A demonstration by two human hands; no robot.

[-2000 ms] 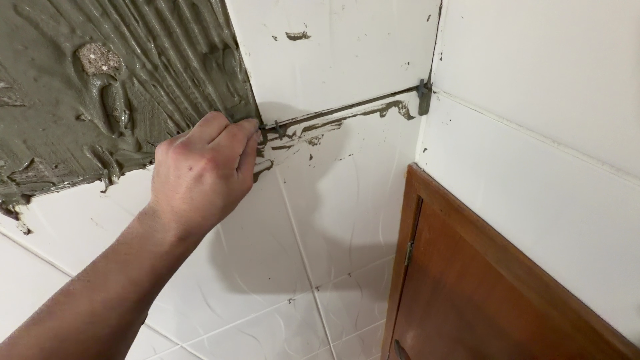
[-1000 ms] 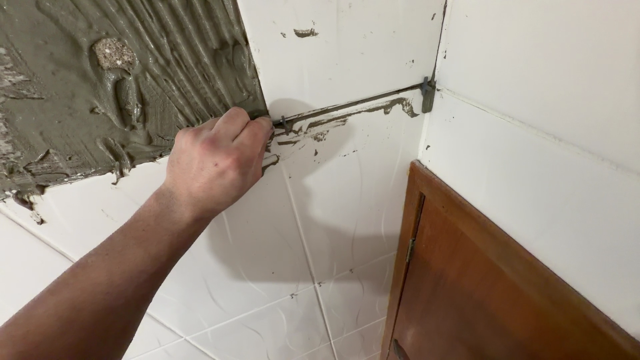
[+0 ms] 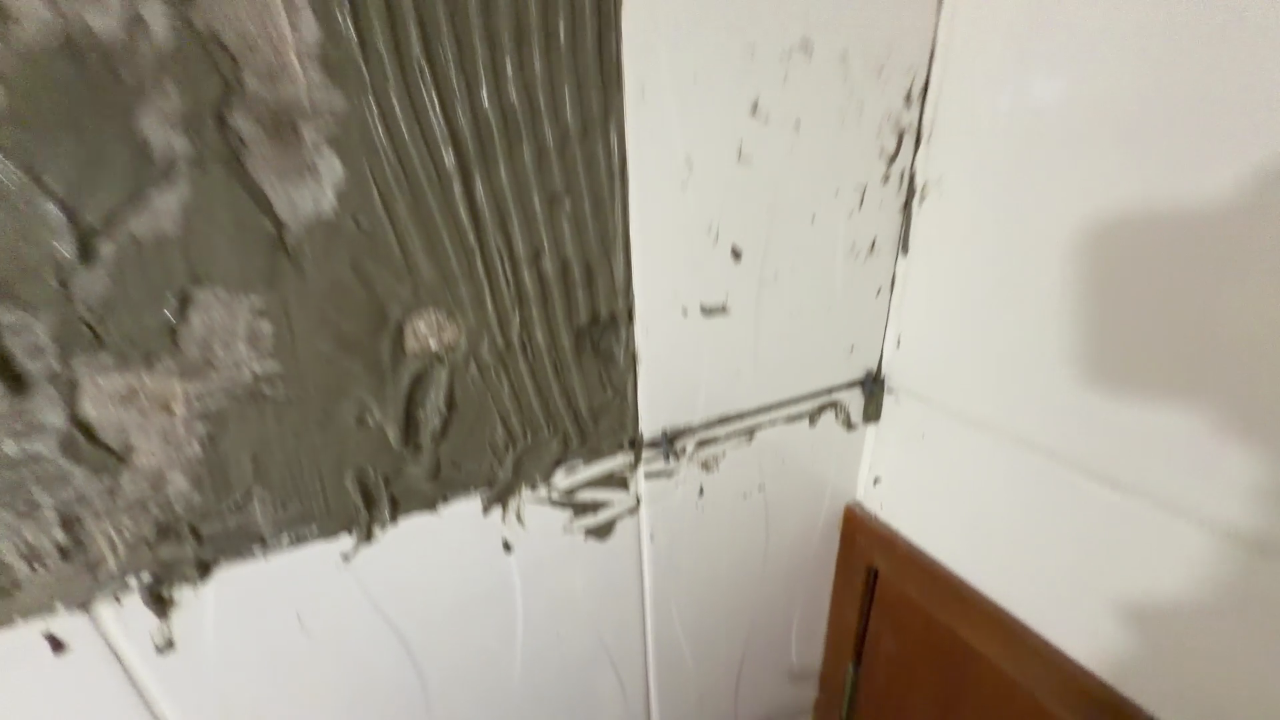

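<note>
Neither my left hand nor my right hand is in the frame. Grey tile adhesive (image 3: 500,200) covers the wall at the upper left, combed into ridges near its right edge and patchy farther left. Beside it stands a white wall tile (image 3: 760,200) spotted with adhesive. Below this tile runs a horizontal joint smeared with adhesive, with a small dark tile spacer (image 3: 665,443) near its left end. A dark spacer or wedge (image 3: 873,397) sits at the joint's corner end. Lower white tiles (image 3: 450,600) carry ragged adhesive along their top edge.
A white side wall (image 3: 1050,300) meets the tiled wall at a corner on the right, with a shadow on it. At the lower right is a brown wooden door frame (image 3: 950,590) with a door inside it and a hinge.
The hand that was at the adhesive's lower right corner, by the joint, has left the view. The view has shifted, showing more of the adhesive area and the upper tile.
</note>
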